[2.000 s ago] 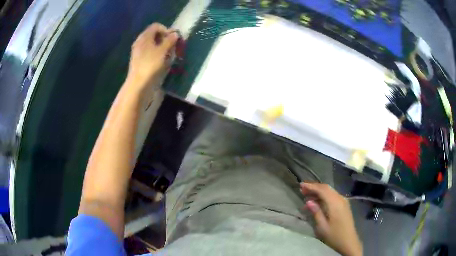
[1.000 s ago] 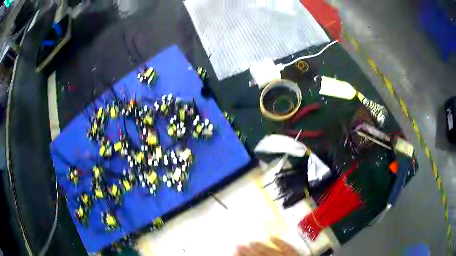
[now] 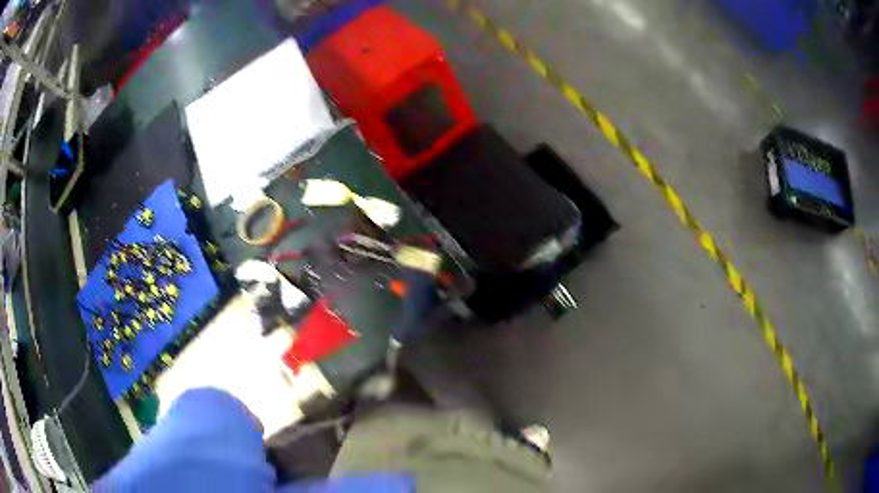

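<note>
Neither of my hands can be made out; a blue sleeve covers the lower left and another bit of blue sleeve shows at the bottom edge. The white work board [image 3: 226, 351] lies beyond the sleeve, partly covered by it. The red wire bundle [image 3: 321, 335] lies at its right end, with blurred dark wires and a white piece [image 3: 258, 273] beside it. Many small circuit boards [image 3: 145, 279] with yellow blocks lie on the blue sheet [image 3: 198, 274] at left.
A tape roll [image 3: 261, 221], a white-handled brush [image 3: 328, 193] and a pale bubble-like sheet [image 3: 260, 116] lie on the dark green bench. Beyond its edge stand a red stool [image 3: 381, 63] and a black bin [image 3: 501, 207]. A black crate [image 3: 808, 180] stands past yellow-black floor tape [image 3: 665, 197].
The view has swung right, bringing the floor, red stool and crate in. The bench things sit further left and look smaller. The hand at the bottom edge no longer shows; a blue sleeve does.
</note>
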